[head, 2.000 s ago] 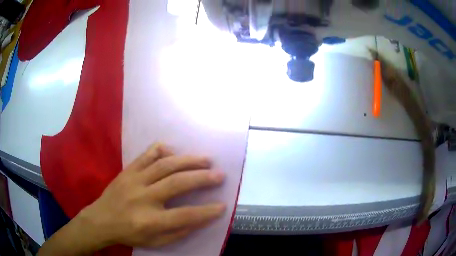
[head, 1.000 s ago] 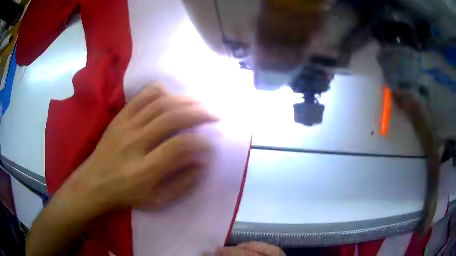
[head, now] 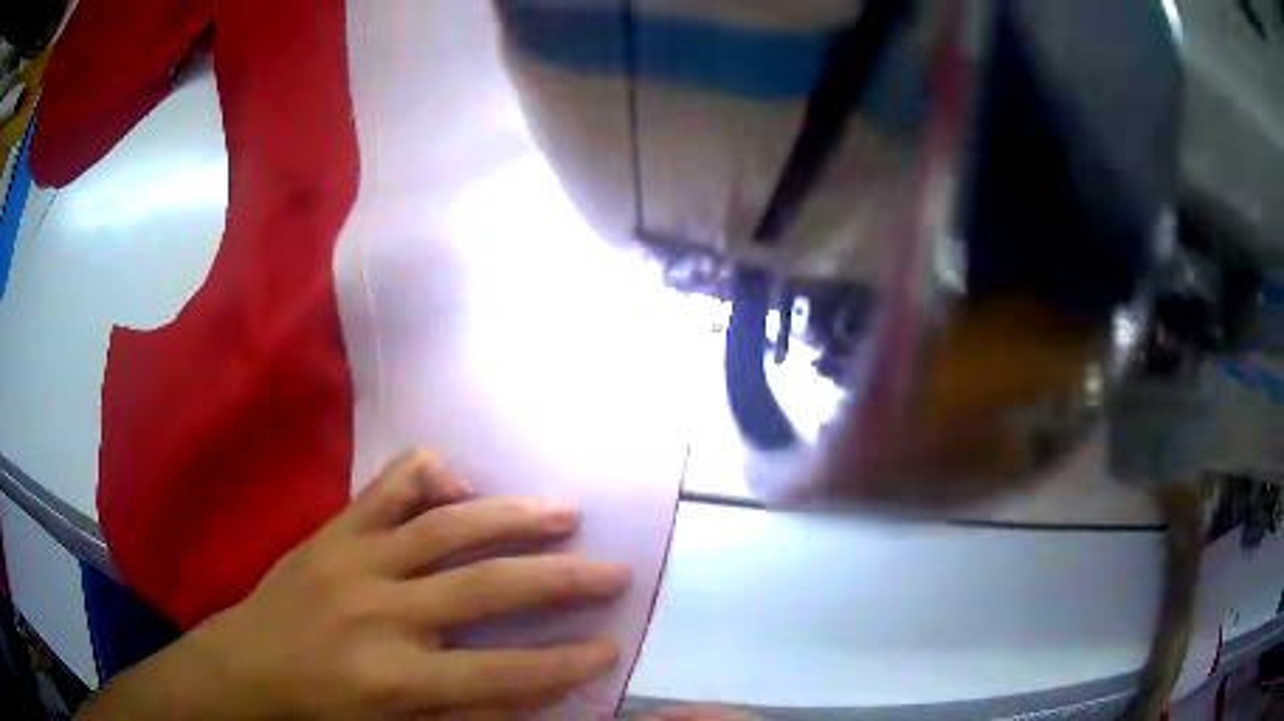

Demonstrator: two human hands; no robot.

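The pale fabric (head: 465, 380) lies lengthwise on the white machine table, with a thin red edge at its right side. The red fabric panel (head: 268, 338) lies along its left side. My left hand (head: 451, 606) rests flat on the pale fabric near the front, fingers spread and pointing right. My right hand (head: 697, 714) shows only as a sliver at the bottom edge; what its fingers do is hidden. The sewing machine head (head: 704, 85) is above right, and the needle area is washed out by lamp glare.
A large blurred shape with an orange-brown patch (head: 1007, 380) covers much of the machine's right part. The tan thread hank (head: 1172, 606) hangs over the table's right front. A dark seam line crosses the white bed. Red cloth lies at the upper left.
The machine head appears larger and lower in view, and the blurred shape covers the orange tool's place. My left hand moved forward, then back towards the front. My right hand entered and now shows less.
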